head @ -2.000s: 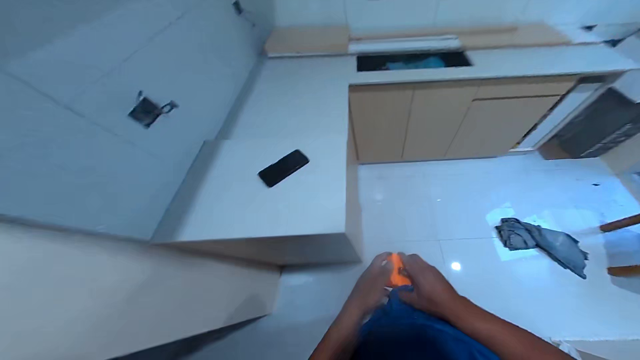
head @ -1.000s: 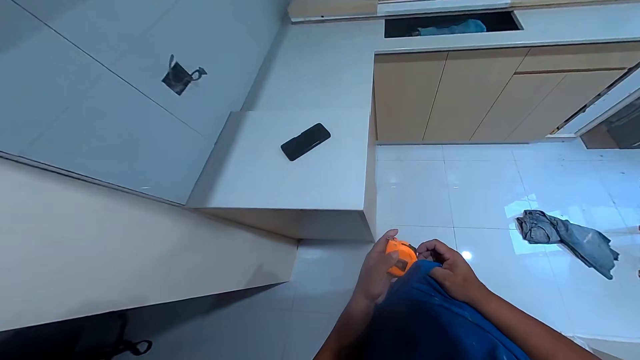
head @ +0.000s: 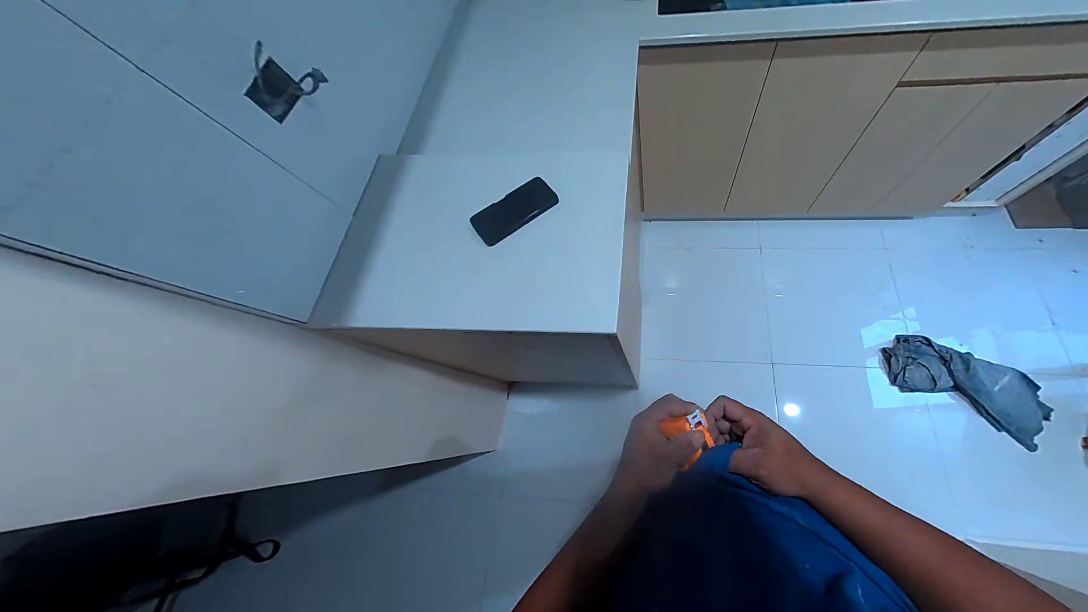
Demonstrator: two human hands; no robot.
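My left hand (head: pixel 653 446) is closed around an orange tape measure (head: pixel 699 432), low in the middle of the view. Close to its right side, my right hand (head: pixel 761 450) has curled fingers by the hem of the blue shirt (head: pixel 731 535); whether they pinch the cloth or part of the tape measure is hidden. A black smartphone (head: pixel 514 211) lies on the white countertop (head: pixel 459 280), ahead and to the left of both hands.
Wooden cabinet fronts (head: pixel 705 127) stand beyond the glossy tiled floor (head: pixel 705 297). A grey cloth (head: pixel 969 382) lies on the floor at right. Wires stick out of a dark wall opening (head: pixel 276 89). A pale panel (head: pixel 212 399) fills the left side, with a dark strap (head: pixel 229 544) below.
The tape measure, flat and plainly visible between my hands a second ago, is now turned and more covered by my left hand. My right hand has come closer to it.
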